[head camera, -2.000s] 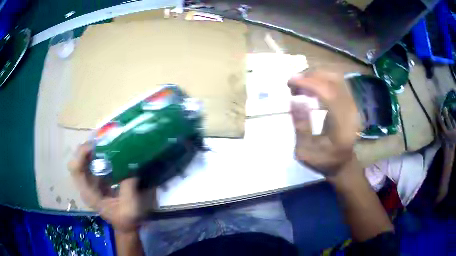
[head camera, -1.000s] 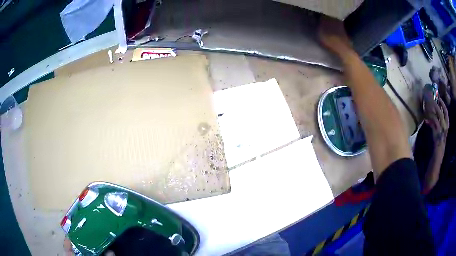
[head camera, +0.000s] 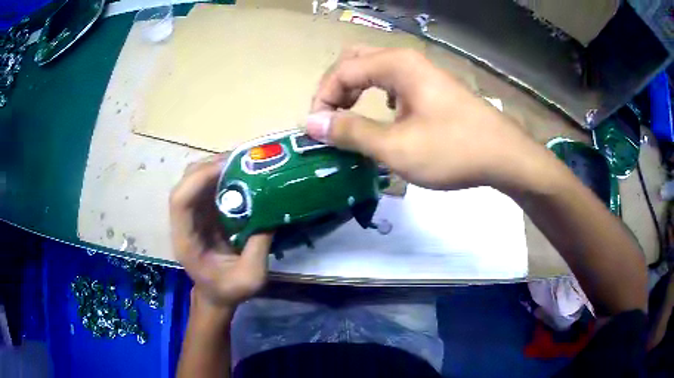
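Observation:
A glossy green car body shell (head camera: 318, 188) is held over the front of the bench, its lamp end turned toward me. My left hand (head camera: 222, 240) grips its left end, with the thumb on the lower side. A red-orange tail light (head camera: 267, 153) in a chrome rim and a round silver-white lamp (head camera: 232, 200) show on the shell. My right hand (head camera: 414, 118) is at the shell's upper edge, its thumb tip beside a dark, silver-rimmed recess (head camera: 309, 142). Whether its fingertips hold a small part cannot be told.
A brown cardboard pad (head camera: 222, 81) lies behind the shell, with white paper (head camera: 465, 236) to the right. A clear cup (head camera: 154, 26) stands at the far left. More green shells (head camera: 580, 166) sit at right, near the cardboard shield (head camera: 517, 55). A blue bin (head camera: 66, 325) holds shiny parts.
The shell has moved right and up from the lower left, its lamp end now turned toward me. My right hand has come back from the cardboard shield to the shell's upper edge.

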